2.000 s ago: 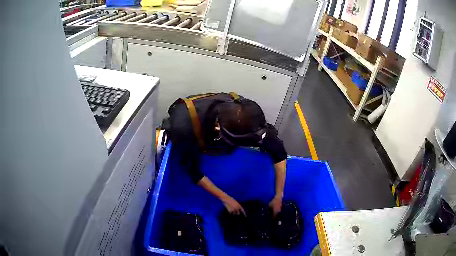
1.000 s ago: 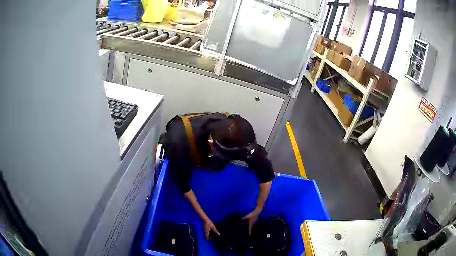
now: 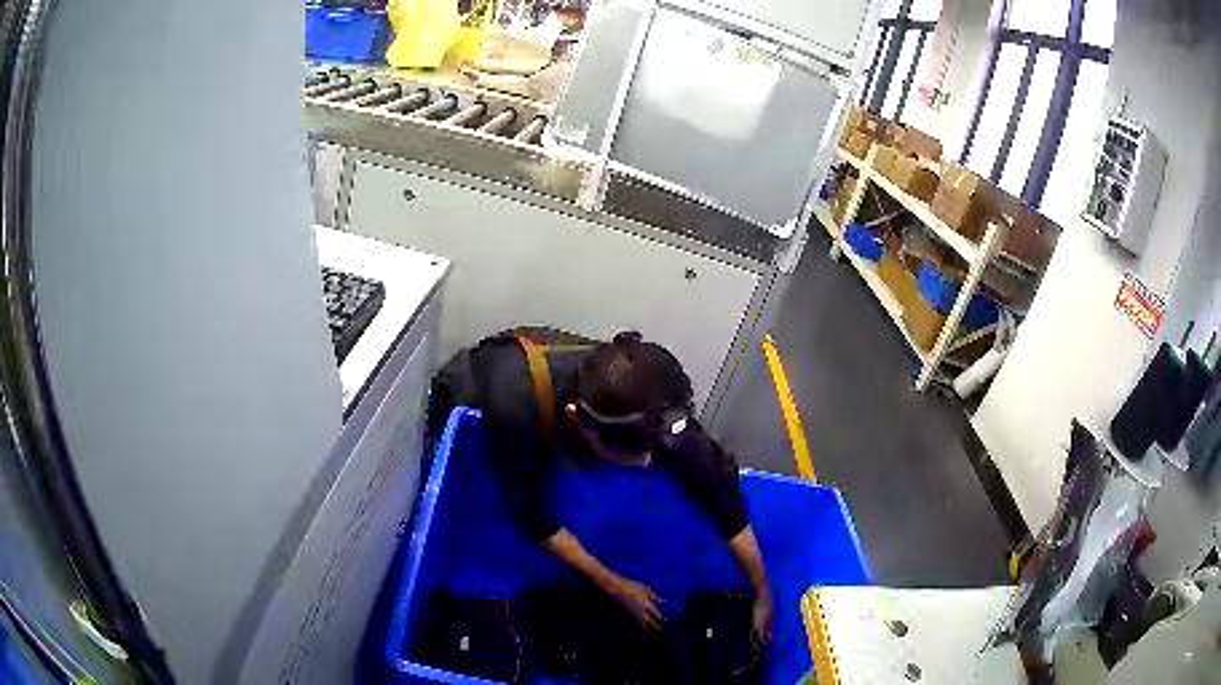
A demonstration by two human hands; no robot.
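Observation:
Neither of my hands is in view. A large, deep blue bin (image 3: 629, 529) stands in front of me, its near part cut off by the bottom edge. Black soft pieces lie low in it: one at the left (image 3: 469, 640) with a small pale tag, one at the right (image 3: 716, 640), and dark material between them whose outline is unclear. Another person (image 3: 616, 388) in dark clothes leans over the far rim with both bare hands down among the pieces. Whether those hands grip anything is unclear.
A white machine table corner (image 3: 924, 636) with a yellowish edge is at lower right, dark thread cones (image 3: 1148, 399) beyond. A grey panel (image 3: 188, 335) and a white desk with a keyboard (image 3: 351, 308) are left. A roller conveyor (image 3: 429, 107) and carton shelves (image 3: 937, 241) stand behind.
The view has shifted slightly, showing more at the left. The other person's hands have moved to the right over the black pieces. My hands stay out of view.

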